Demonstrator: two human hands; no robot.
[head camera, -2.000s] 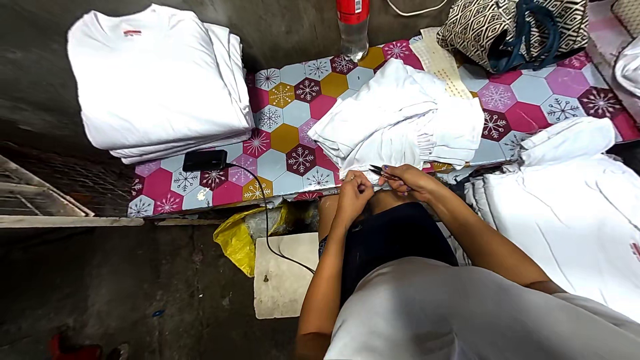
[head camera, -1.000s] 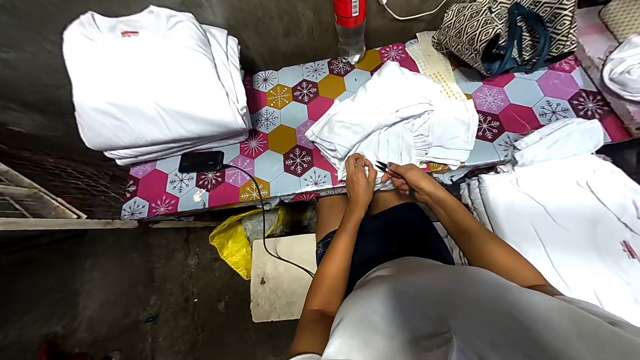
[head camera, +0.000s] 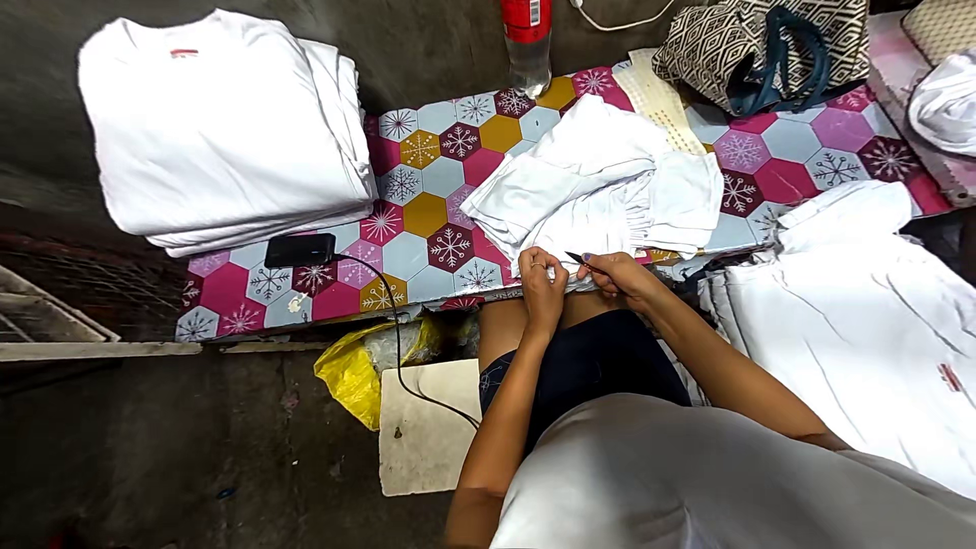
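A crumpled white garment (head camera: 587, 179) lies on the table with the snowflake-and-hexagon cover, its near edge by my hands. My left hand (head camera: 543, 278) pinches that near edge with bent fingers; a ring shows on one finger. In my right hand (head camera: 618, 276) is a small dark pointed tool (head camera: 576, 258), perhaps thread snips, its tip pointing left toward my left hand. Whether its blades are apart cannot be told. A tall stack of folded white shirts (head camera: 229, 137) stands at the left of the table. More white shirts (head camera: 862, 305) lie in a pile at the right.
A black power bank or phone (head camera: 300, 250) with a cable (head camera: 396, 335) lies near the table's front edge (head camera: 435, 303). A plastic bottle (head camera: 528, 53) and a patterned bag (head camera: 762, 57) stand at the back. A yellow plastic bag (head camera: 351, 374) and a pale board (head camera: 427, 442) are below.
My right hand and the dark tool have shifted slightly relative to my left hand. The left hand still holds the garment's near edge.
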